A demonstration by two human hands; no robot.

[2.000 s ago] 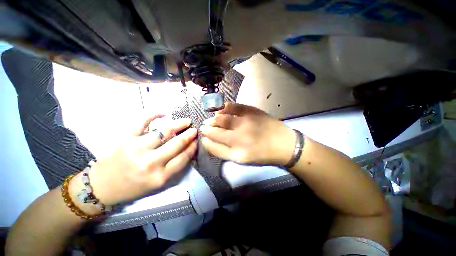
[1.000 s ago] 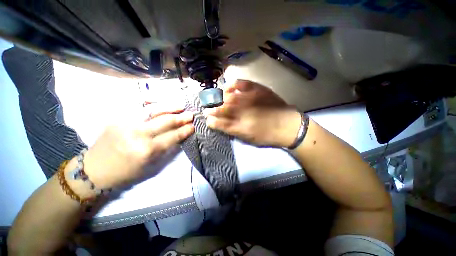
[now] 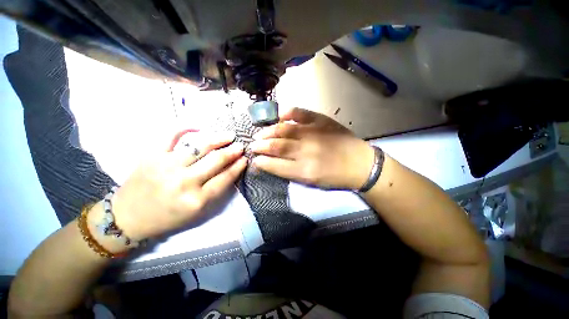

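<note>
A dark patterned fabric piece runs from below the needle area toward me and hangs over the table's front edge. My left hand and my right hand hold it between their fingertips, which meet just in front of the round grey-silver knob. A pale strip shows beside the fabric at the edge. The needle and presser foot are hidden behind the knob and my fingers.
The sewing machine head spans the top. Dark blue snips and blue-handled scissors lie to the right. Wavy-edged dark cut pieces lie at left. A marked ruler strip follows the front edge.
The fabric's near part has shifted and bends more to the right at the edge. My fingertips have come back together on it after being apart. More of the scissor handles shows.
</note>
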